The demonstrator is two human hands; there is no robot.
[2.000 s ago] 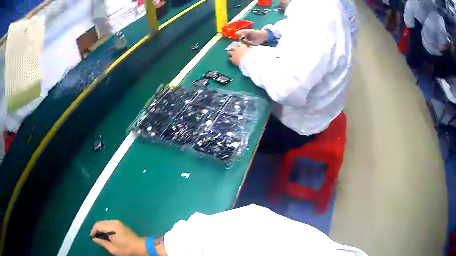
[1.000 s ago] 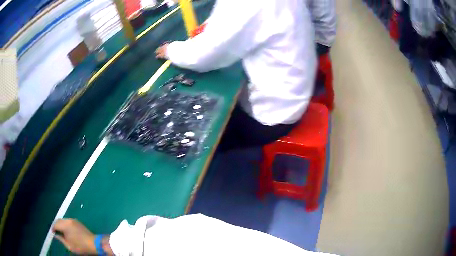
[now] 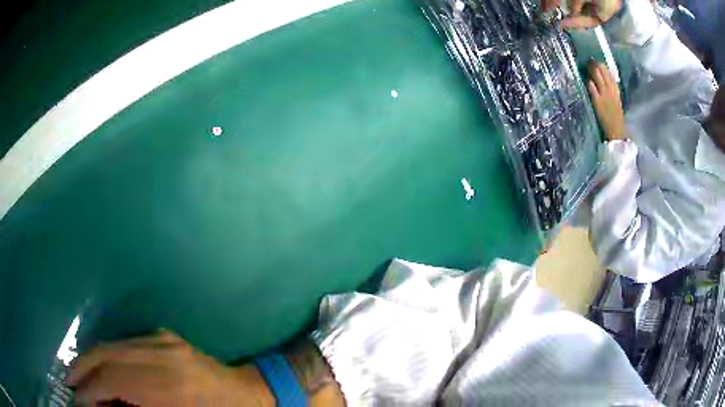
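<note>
My right hand (image 3: 163, 372), with a blue wrist band (image 3: 280, 380), is at the lower left, blurred and cut off by the bottom edge. It is curled around a black thing, likely the tweezers (image 3: 115, 403), of which only a small part shows. Left of my fingers is a clear shiny sheet (image 3: 60, 377) with white pieces and glare, partly cut off. Small white bits lie on the green mat: a round one (image 3: 217, 131), another (image 3: 394, 94) and a longer one (image 3: 467, 189). My left hand is not in view.
A clear blister tray (image 3: 521, 143) full of dark units lies at the upper right. Just beyond it are another worker's hands (image 3: 608, 99) and pale sleeves (image 3: 656, 199). A broad white line (image 3: 119, 91) curves across the upper left of the mat.
The view has turned down and closer to the mat. The tray and the other worker now show at the right, and the shiny sheet has come into view by my right hand.
</note>
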